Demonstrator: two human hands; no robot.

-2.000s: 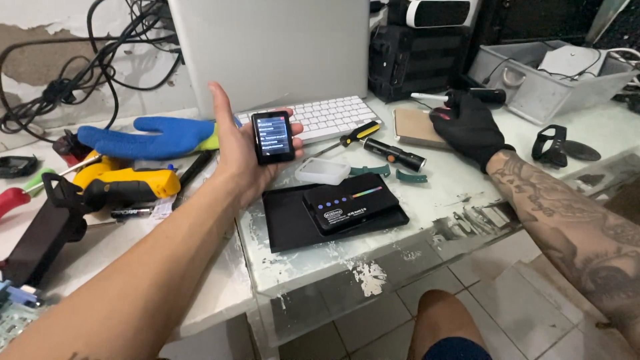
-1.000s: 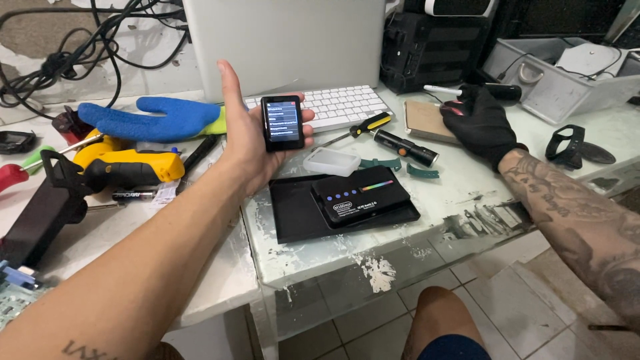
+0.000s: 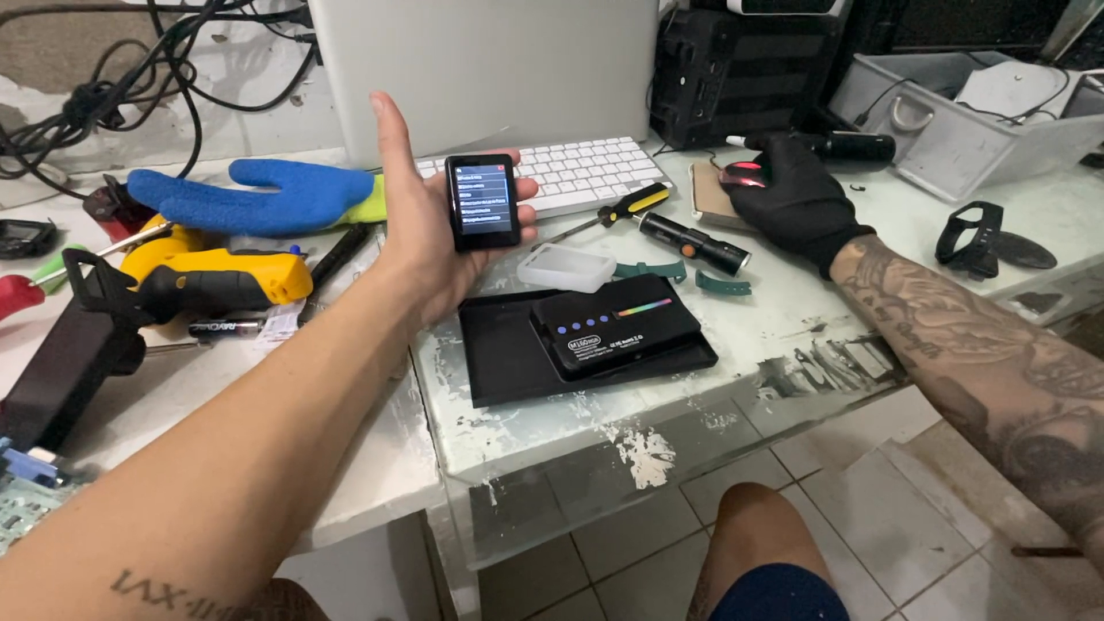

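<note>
My left hand [image 3: 431, 228] holds a small black handheld device [image 3: 481, 203] upright against its fingers, with the lit screen facing me and the thumb raised apart from it. In a black glove, my right hand [image 3: 789, 190] rests on a computer mouse [image 3: 743, 174] with red lights, largely hidden by the glove, at a flat brown pad [image 3: 709, 197]. Behind the device lies a white keyboard [image 3: 586, 168]. Below it are a translucent plastic case [image 3: 567, 266] and a black box-shaped device [image 3: 617, 326] lying on a black tray [image 3: 500, 362].
A flashlight [image 3: 694, 244], a yellow-black screwdriver [image 3: 634, 203] and green strap pieces [image 3: 723, 285] lie between my hands. At left are a blue work glove [image 3: 259, 197], a yellow-black tool [image 3: 233, 274] and cables [image 3: 103, 108]. A grey bin [image 3: 957, 147] and a black strap [image 3: 966, 237] sit at right.
</note>
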